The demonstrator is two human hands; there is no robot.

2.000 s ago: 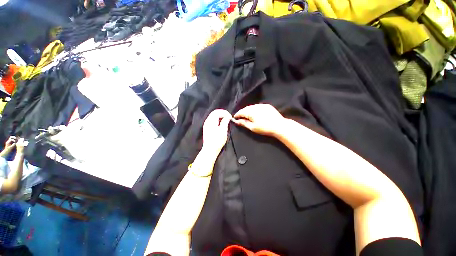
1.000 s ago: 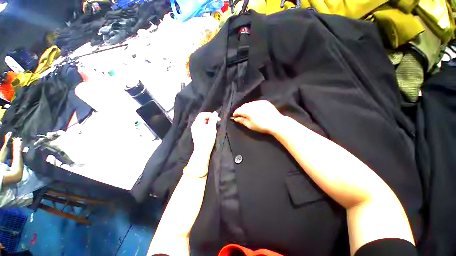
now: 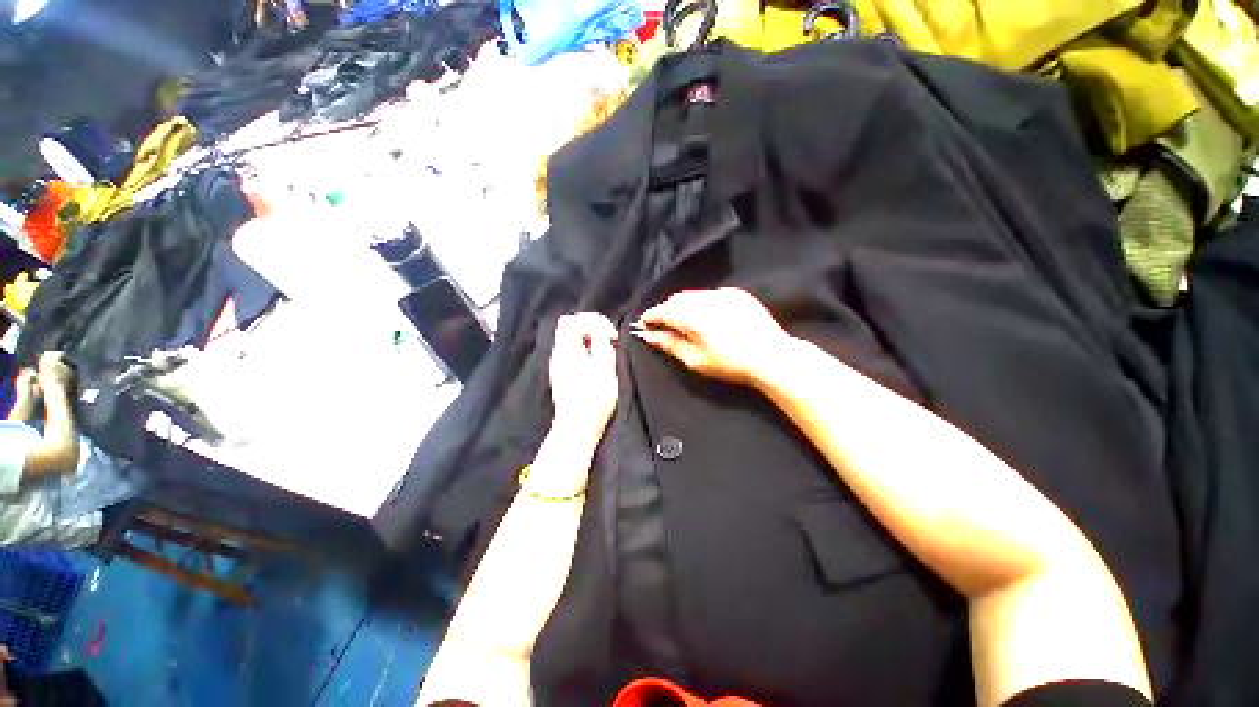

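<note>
A black suit jacket (image 3: 773, 470) lies open-fronted before me, with its collar at the top and a small dark red neck label (image 3: 700, 94). One button (image 3: 670, 448) shows on the front edge below my hands. My left hand (image 3: 586, 362) is at the front edge with its thumb and fingertips pinched together; any thread there is too small to tell. My right hand (image 3: 704, 329) lies just to the right on the same edge, fingers curled around a tiny tool whose tips show at the fingertips. The two hands are close together.
A white table (image 3: 332, 359) carries a black cylindrical bottle (image 3: 401, 249) and a dark flat object (image 3: 445, 329). Mustard-yellow garments (image 3: 1022, 35) and a light blue bag (image 3: 573, 25) lie at the top. Another black garment is at the right. A person's arm (image 3: 58, 421) shows at the left edge.
My left hand moved from touching my right fingertips to the left, then came partly back towards them. My right hand stays at the front edge. The view has shifted slightly.
</note>
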